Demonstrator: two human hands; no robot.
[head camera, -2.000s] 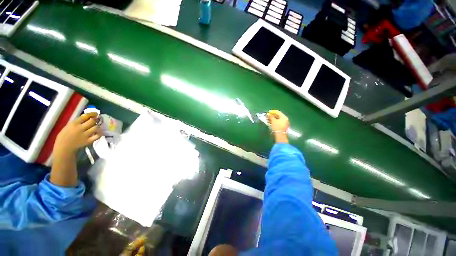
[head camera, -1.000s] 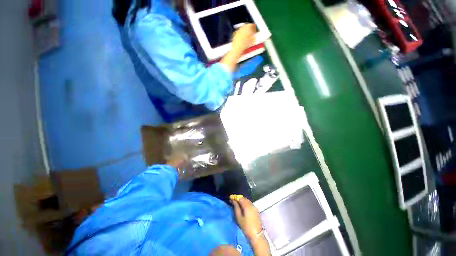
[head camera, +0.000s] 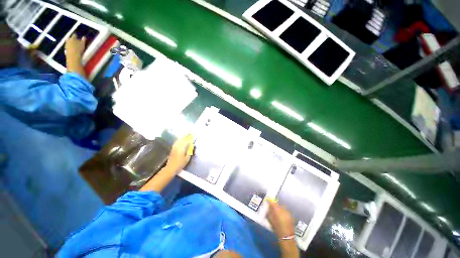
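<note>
A white foam tray (head camera: 316, 229) lies in front of me with three grey tablets, camera corners toward the conveyor: left (head camera: 218, 143), middle (head camera: 257, 171) and right (head camera: 302, 194). Small white labels show at their near ends. My left hand (head camera: 180, 153), with yellow finger cots, is at the tray's left edge. My right hand (head camera: 280, 219), also with yellow at a fingertip, is at the near edge between the middle and right tablets. Whether either hand grips the tray or a small piece cannot be told.
A shiny white sheet stack (head camera: 151, 98) lies left of the tray, above a brown carton with clear plastic (head camera: 136, 158). The green conveyor (head camera: 242, 55) runs beyond. A neighbour's hand (head camera: 74, 48) is over another tray. A tray (head camera: 330, 75) stands across the belt; a metal post (head camera: 398, 164) is at right.
The view has swung back from the left. My left hand has moved from the carton to the tray's left edge. My right hand is now at the tray's near edge.
</note>
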